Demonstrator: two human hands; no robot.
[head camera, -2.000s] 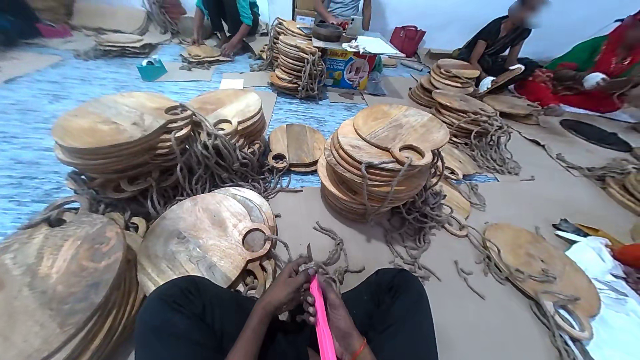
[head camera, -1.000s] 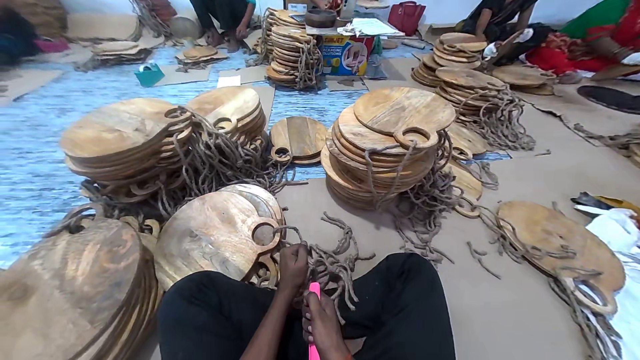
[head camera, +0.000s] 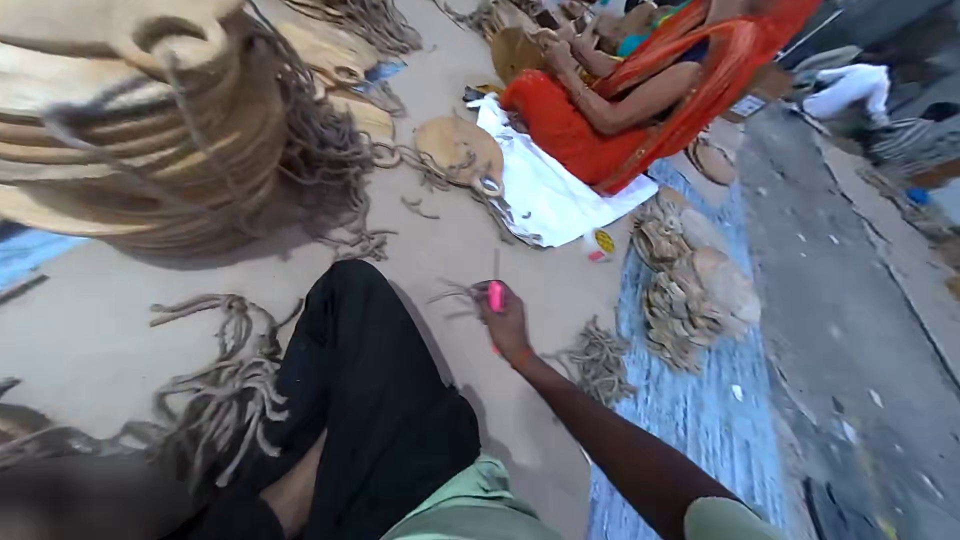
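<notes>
My right hand (head camera: 504, 322), at the end of the outstretched arm, is closed around a pink-handled tool (head camera: 496, 297) over the brown floor covering. Thin strands, blurred, stick out to the left of its fingers. A dark blurred shape fills the bottom left corner; whether it is my left hand cannot be made out. Near it, loose rope pieces (head camera: 232, 397) lie beside my black-trousered leg. A stack of round wooden boards with ring handles (head camera: 135, 172) stands at upper left, with hanging ropes (head camera: 322, 150) at its right side.
A rope pile (head camera: 600, 364) lies right of my hand. Ahead are a single round board (head camera: 459, 148), a white cloth (head camera: 547, 202) and a seated person in red (head camera: 637, 105). Small wooden pieces in a heap (head camera: 682, 292) rest on the blue mat (head camera: 675, 442).
The view has swung far to the right. My right hand, holding the pink-handled tool, has moved from between my legs out to the right, away from the rope there.
</notes>
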